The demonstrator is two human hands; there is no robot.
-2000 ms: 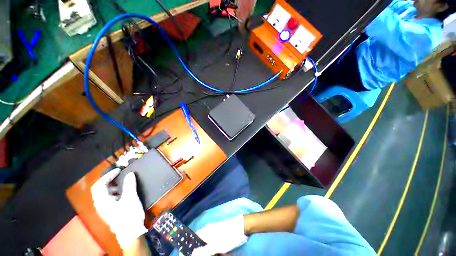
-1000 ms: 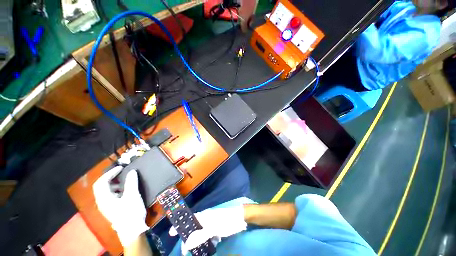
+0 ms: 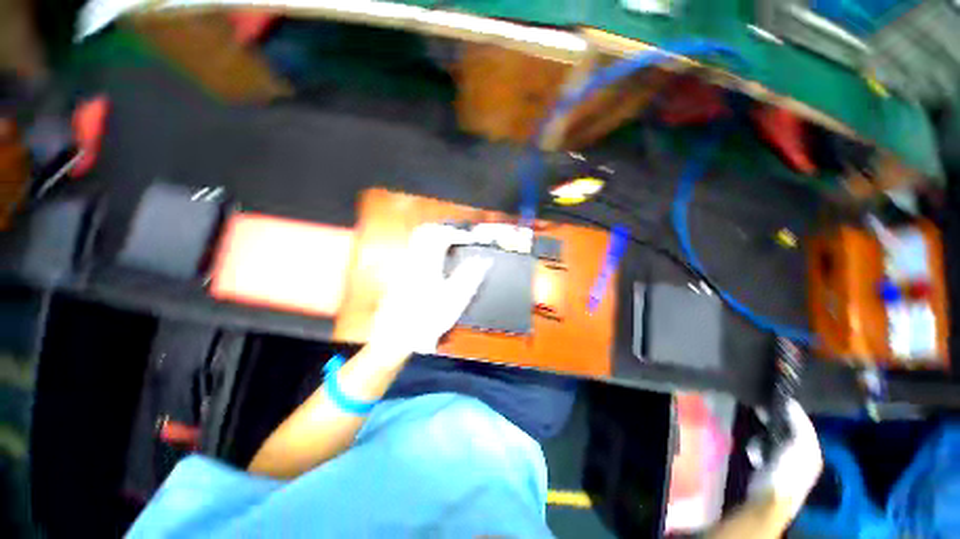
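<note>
A flat black set-top box (image 3: 500,297) lies on the orange fixture board (image 3: 579,345), its back edge at the white connector block (image 3: 507,238). My gloved left hand (image 3: 430,290) holds the box's left side, thumb over its top. My gloved right hand (image 3: 792,458) is blurred at the lower right, beyond the bench's front edge, holding the dark remote control (image 3: 785,384). A blue marker pen (image 3: 607,272) lies on the board's right side. A second black box (image 3: 682,324) lies right of the board.
A pink-orange pad (image 3: 282,263) adjoins the board's left side. More black boxes (image 3: 172,230) lie further left. A blue cable (image 3: 686,226) loops toward the orange control box (image 3: 911,290) at right. A lit screen (image 3: 700,447) is below the bench edge. Yellow-white plugs (image 3: 578,190) lie behind the board.
The view has turned, showing more of the bench's left part. My right hand has moved with the remote from beside the board to the far right. My left hand stays on the box.
</note>
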